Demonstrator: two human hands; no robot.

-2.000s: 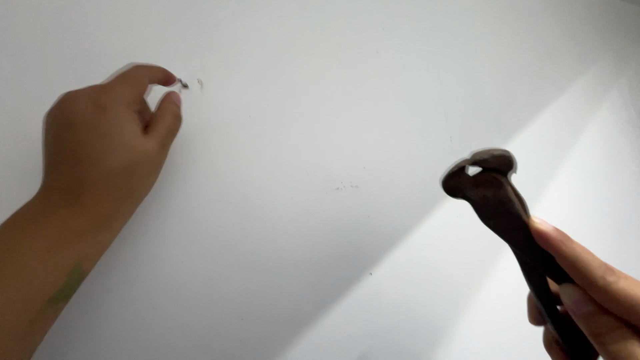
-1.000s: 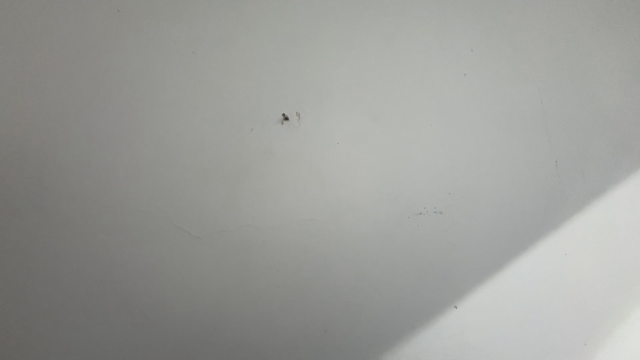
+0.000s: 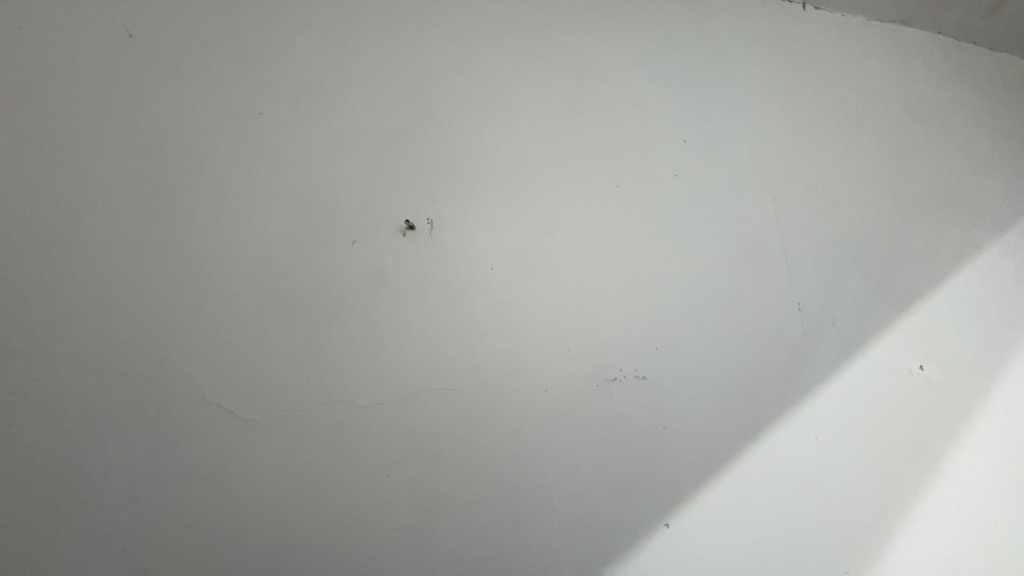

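Neither of my hands shows in the head view, and the dark pincers are out of sight too. A white painted wall (image 3: 512, 304) fills nearly the whole view. Left of its middle is a small dark spot (image 3: 410, 225), which may be a hole or a nail; it is too small to tell. A chipped mark (image 3: 430, 226) sits just to the right of that spot.
A fine crack (image 3: 232, 410) runs across the lower left of the wall. Small specks (image 3: 626, 376) lie right of centre. Sunlight (image 3: 840, 464) falls on the lower right. At the top right corner a rough edge (image 3: 904, 24) borders a greyer surface.
Both hands have left the view. Two seconds ago my left hand was at the dark spot and my right hand held the pincers at the right. The view has shifted.
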